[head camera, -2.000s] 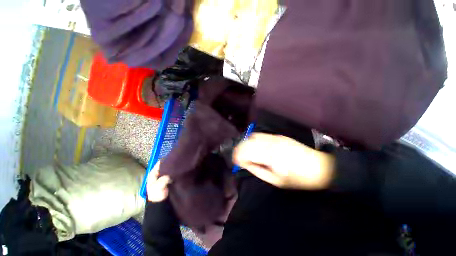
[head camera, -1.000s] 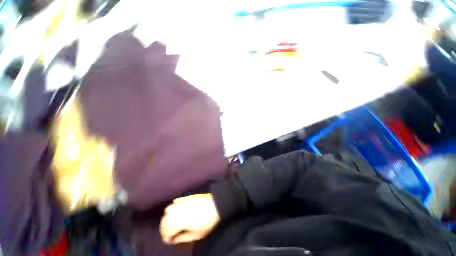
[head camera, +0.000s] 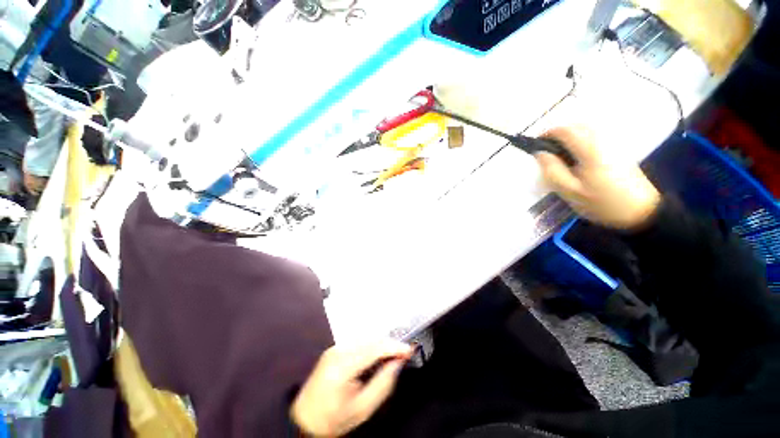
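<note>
A dark purple-brown garment panel (head camera: 231, 316) lies over the left part of the white table, reaching the needle area (head camera: 291, 214). My left hand (head camera: 351, 389) is low in the view, fingers curled, by the panel's right edge and the table's front edge; whether it grips anything is unclear. My right hand (head camera: 599, 180) holds the black handle of a screwdriver (head camera: 487, 128) above the table. Its thin shaft points left to the scissors with red and yellow loops (head camera: 419, 128). Orange-handled snips (head camera: 400, 171) and a small brown block (head camera: 455, 137) lie close by.
The white sewing machine head with a blue stripe (head camera: 342, 94) crosses the upper middle, with a dark control panel (head camera: 496, 24). A blue mesh crate (head camera: 586, 261) with dark cloth is below the table at right. Tan cardboard (head camera: 162, 411) shows at lower left.
The view has swung from the dark cloth and crate at left to the machine table. The right hand now holds the screwdriver. One second ago only one hand showed, beside the panel.
</note>
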